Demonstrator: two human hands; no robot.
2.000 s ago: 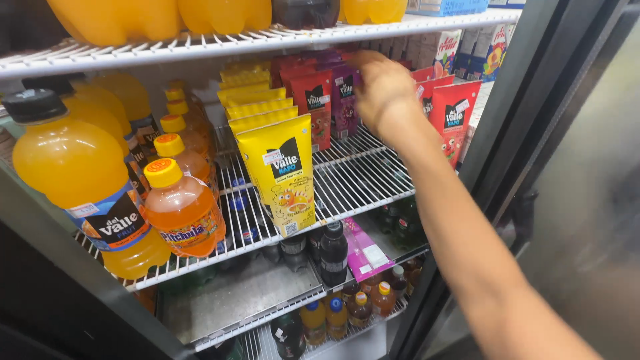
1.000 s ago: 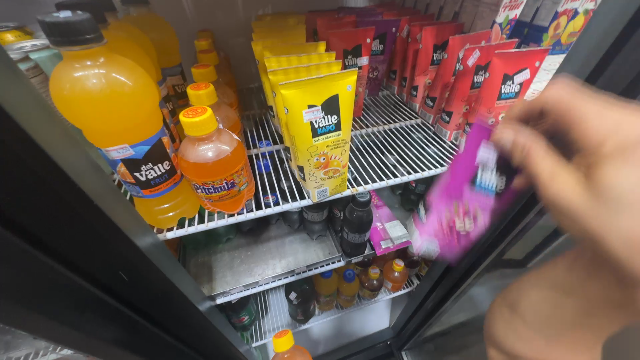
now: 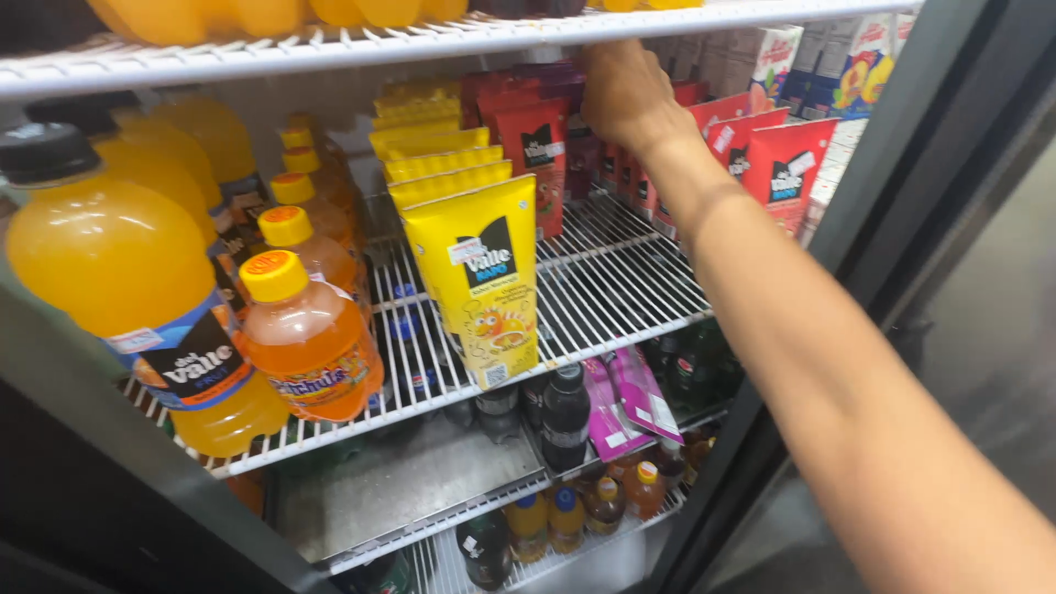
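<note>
My right hand reaches to the back of the middle wire shelf, beside the purple juice pouches; its fingertips are hidden, so a hold cannot be told. Left of it stand red Del Valle juice pouches and a row of yellow Del Valle pouches. More red pouches stand right of my forearm. Two magenta pouches lie on the shelf below, beside a dark bottle. My left hand is out of view.
Large orange juice bottles and small orange bottles line the left side. The upper wire shelf runs just above my hand. Juice cartons stand at the back right. Dark fridge frame edges flank the shelves; small bottles stand below.
My right hand has moved from the lower right, where it held a magenta pouch, back to the rear of the middle shelf. Two magenta pouches now show on the lower shelf.
</note>
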